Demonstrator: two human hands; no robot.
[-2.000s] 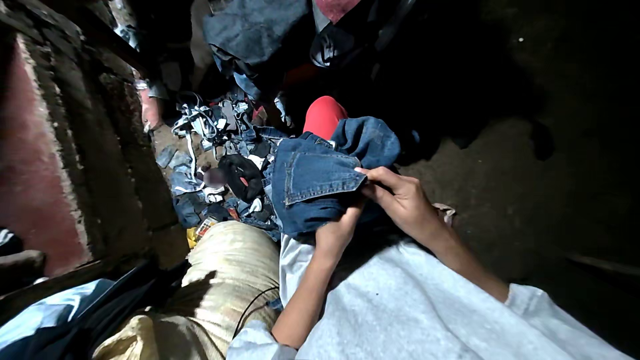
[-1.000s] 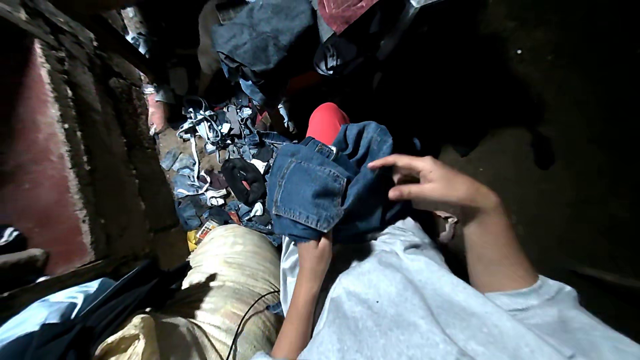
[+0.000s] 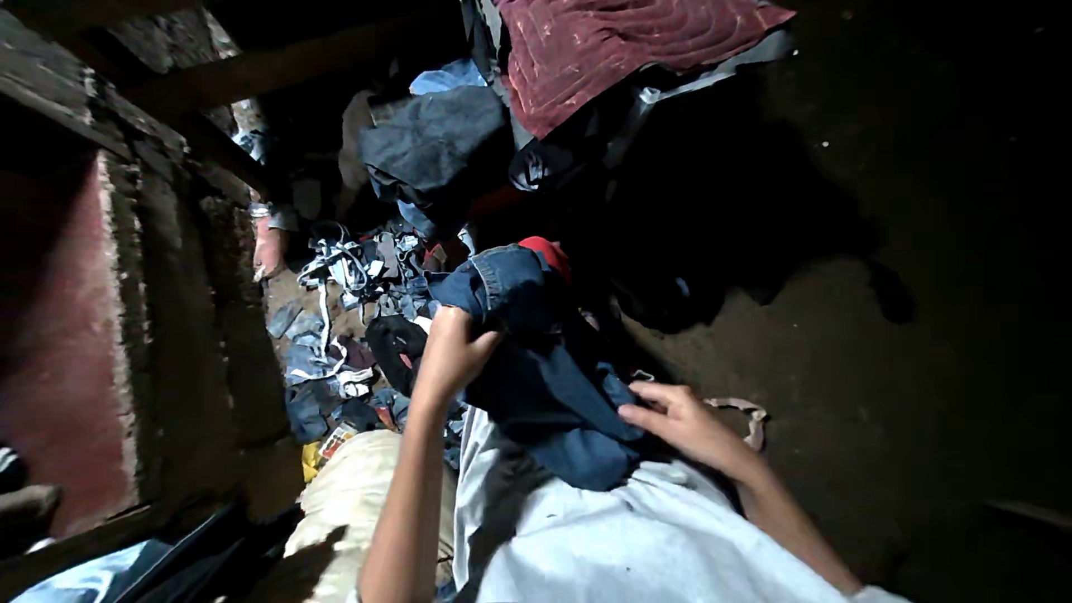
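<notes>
A dark blue denim garment (image 3: 544, 394) lies across my lap, its stitched edge folded over near a red cloth-like thing (image 3: 546, 251). My left hand (image 3: 456, 347) grips the denim at its upper left, thumb on top and the other fingers partly hidden. At the garment's right side, my right hand (image 3: 674, 414) touches a fold with its fingertips; whether it pinches the cloth is not clear. Beneath the denim is the pale grey cloth (image 3: 586, 536) over my lap.
Denim scraps and pale strips (image 3: 343, 268) litter the floor at left. A stuffed cream sack (image 3: 356, 486) stands beside my left arm. Further off are a heap of grey-blue denim (image 3: 435, 138) and a maroon quilted cloth (image 3: 620, 50). A rough wall (image 3: 63, 335) rises at far left.
The denim has been turned and spread down my lap; the pocket that faced up earlier no longer shows. My right hand, raised off the cloth a second ago, is now at its right side. The view has shifted.
</notes>
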